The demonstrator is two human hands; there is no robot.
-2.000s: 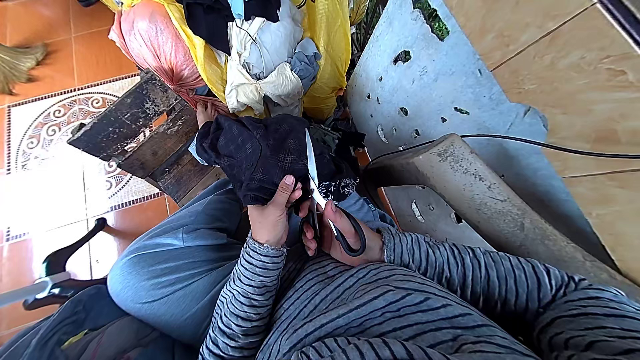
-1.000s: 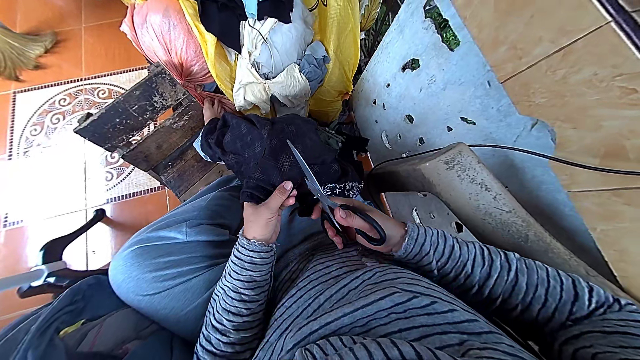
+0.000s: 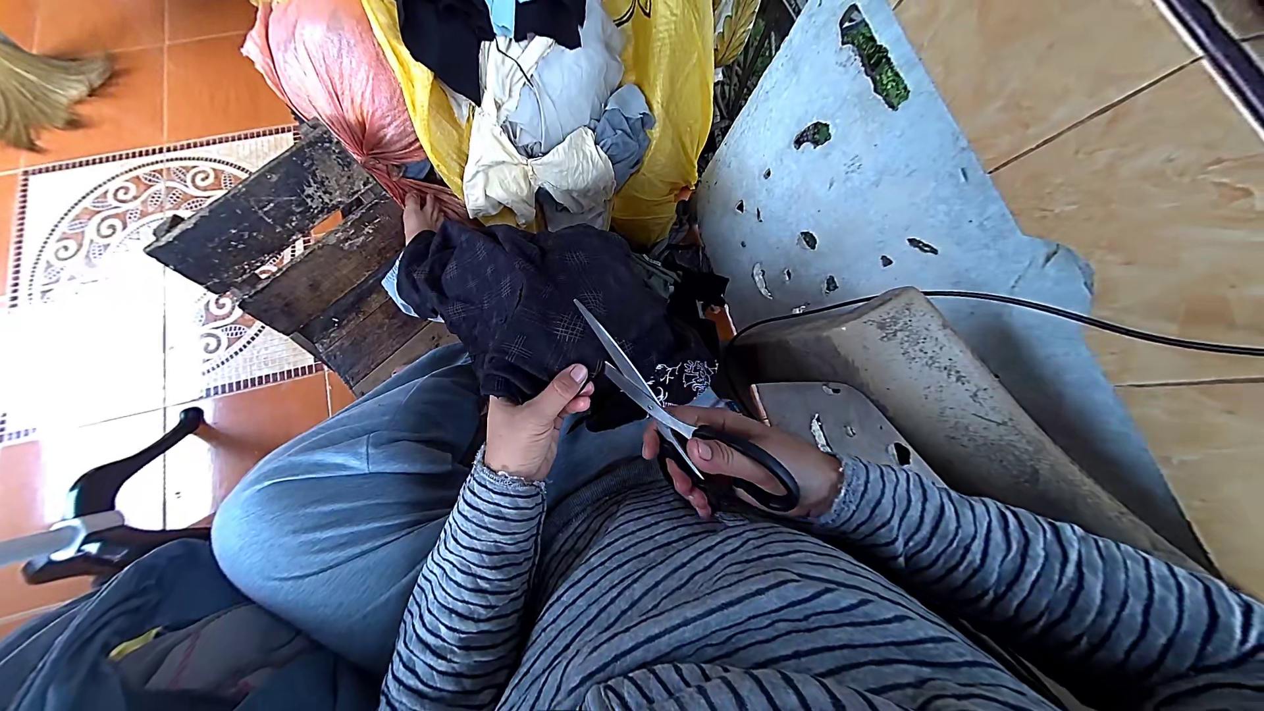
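Note:
Dark patterned cloth (image 3: 533, 296) lies bunched over my lap. At its lower edge my left hand (image 3: 538, 420) pinches the fabric between thumb and fingers. My right hand (image 3: 755, 459) holds a pair of scissors (image 3: 642, 390) with black handles. The blades are apart and point up and left, over the cloth, close to the left fingertips. A piece of dark fabric with white print (image 3: 686, 378) lies right beside the blades.
A yellow bag (image 3: 671, 109) with pale cloths (image 3: 538, 168) and a pink sack (image 3: 331, 79) stand ahead. Wooden slats (image 3: 267, 212) are at the left, a pitted pale board (image 3: 849, 178) and a black cable (image 3: 1106, 326) at the right. A broom head (image 3: 44, 89) shows far left.
The scissors, closer to upright two seconds ago, now tilt to the left with their blades apart. My right hand has turned with them. My left hand keeps its pinch on the cloth.

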